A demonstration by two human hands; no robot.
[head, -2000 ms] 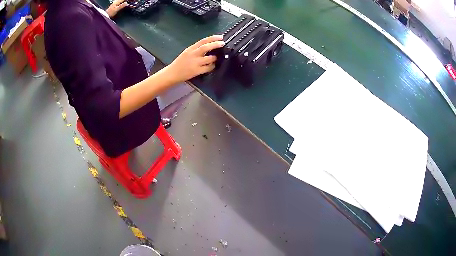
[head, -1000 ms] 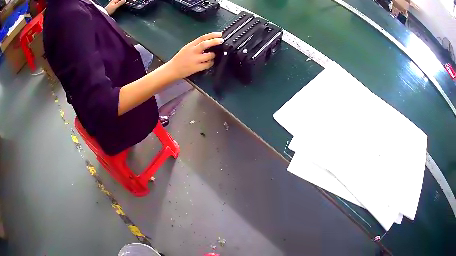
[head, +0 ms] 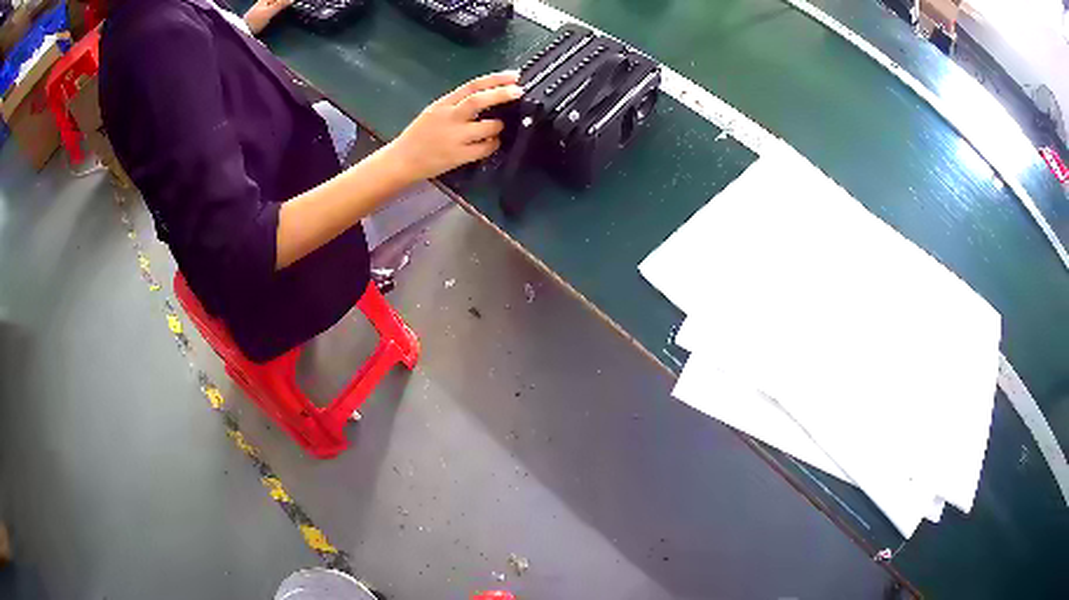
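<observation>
Neither of my hands shows in the picture. White sheets lie in an uneven stack on the green conveyor belt at the right, their lower corners near the belt's front edge. Black portable radio or speaker units stand close together on the belt at the upper middle, with silver strips and rows of small knobs. Another person's hand touches their left end. More black units lie at the top edge, cut off by it.
A person in a dark jacket sits on a red stool at the left. A round pale object and a small red thing show at the bottom edge. Yellow-and-black tape marks the grey floor.
The small red thing has come into view at the bottom edge since the earliest frame. The view has shifted very slightly. The sheets and the person's hand stay where they were.
</observation>
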